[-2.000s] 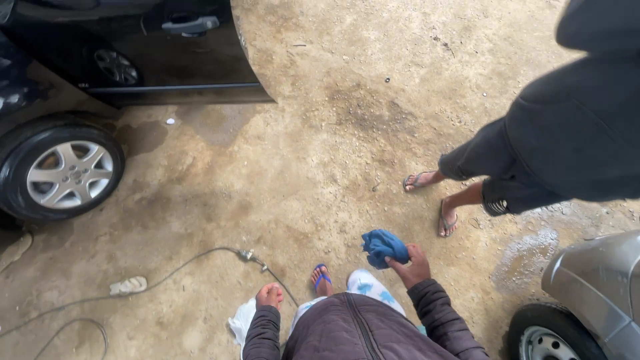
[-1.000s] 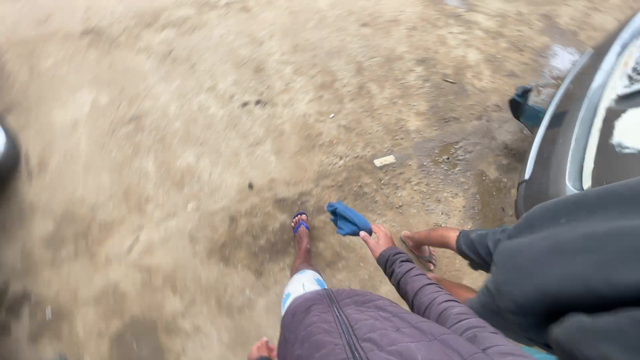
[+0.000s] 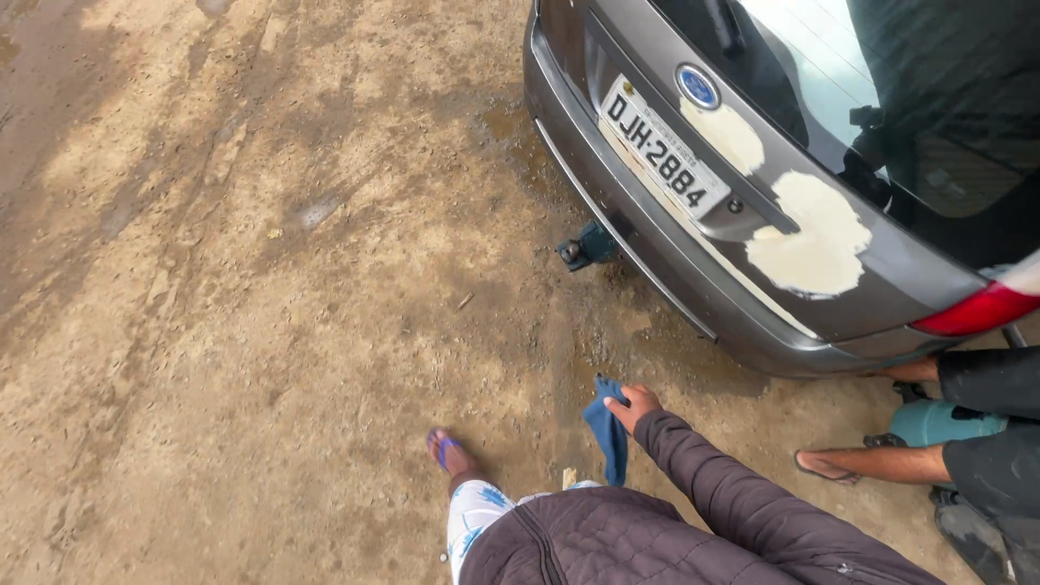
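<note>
Below the rear bumper of a grey Ford car, my right hand (image 3: 634, 408) is closed on a blue cloth (image 3: 608, 435), which hangs down in front of my jacket. My left hand is out of view. The car's tailgate (image 3: 886, 313) carries pale filler patches (image 3: 812, 236) to the right of the licence plate and under the oval badge (image 3: 698, 86). A tow hitch (image 3: 587, 246) sticks out from under the bumper (image 3: 650, 268).
Another person's legs (image 3: 886, 465) in dark shorts and a flip-flop are at the right, beside a teal tank (image 3: 942, 424) near the car's rear corner. Uneven dirt ground (image 3: 284, 325) with damp patches spreads to the left.
The view has swung a lot, from a dark car with its door open to the grey car's rear. My right hand still holds the blue cloth. My left hand has left the view.
</note>
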